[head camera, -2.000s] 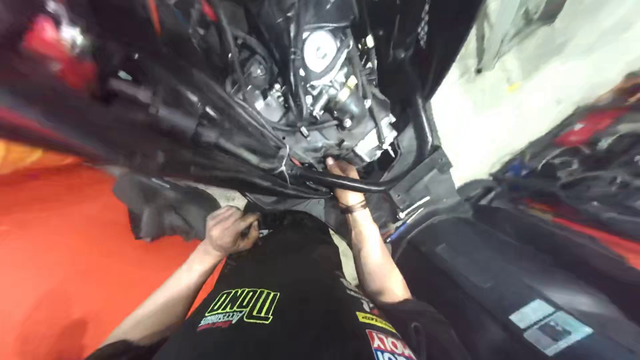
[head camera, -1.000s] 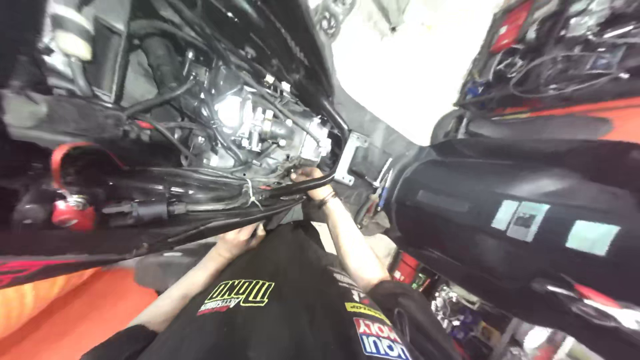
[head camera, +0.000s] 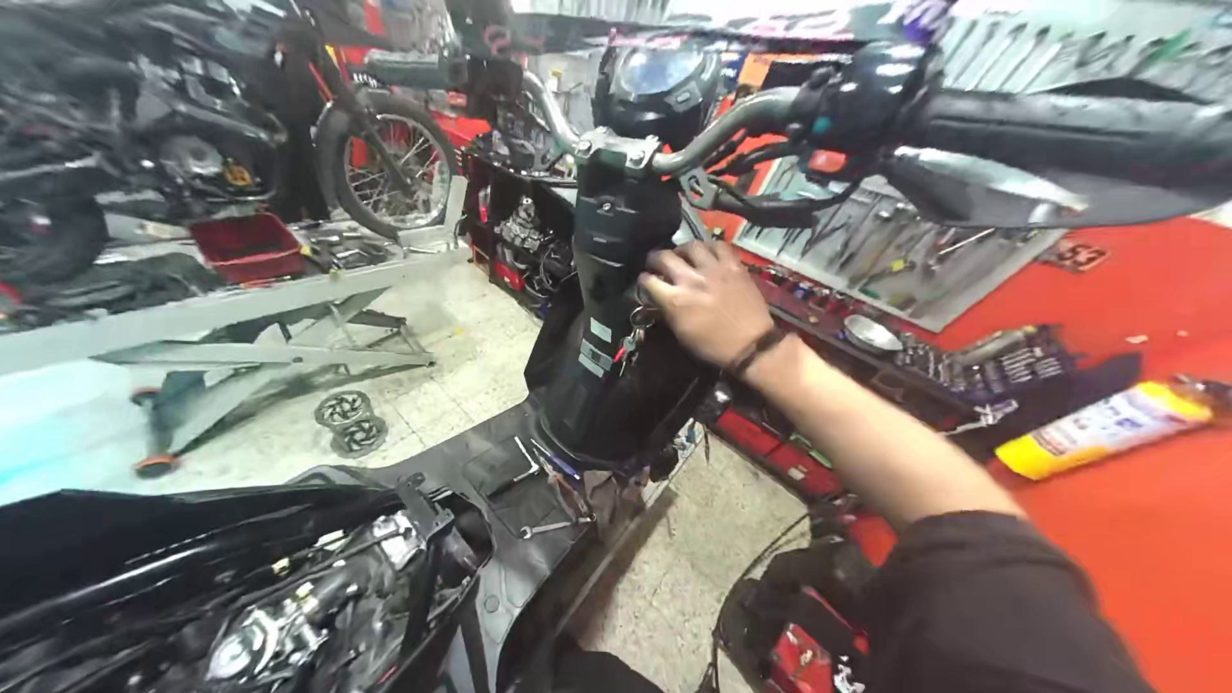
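My right hand (head camera: 710, 298), with a dark band at the wrist, reaches in from the right to the black steering column (head camera: 621, 241) of a scooter. Its fingers are bent around a key at the column's side, and the key itself is mostly hidden. A ring with keys and a red tag (head camera: 628, 346) hangs just below the fingers. Above the hand are the silver handlebar (head camera: 736, 130), the round instrument cluster (head camera: 664, 77) and the right grip with its brake lever (head camera: 991, 183). At lower left lies the exposed engine (head camera: 298, 616). My left hand is out of view.
Wrenches (head camera: 553, 527) and other hand tools lie on the footboard (head camera: 481, 472). A yellow spray can (head camera: 1102, 428) stands out at right, near a tool bench (head camera: 866, 375) and tool board (head camera: 895, 241). At left are a scissor lift (head camera: 269, 356), brake discs (head camera: 351, 423) and a motorcycle wheel (head camera: 385, 164).
My right hand has left the engine area and is at the steering column. My left hand has gone out of view. The view has swung up to the handlebar.
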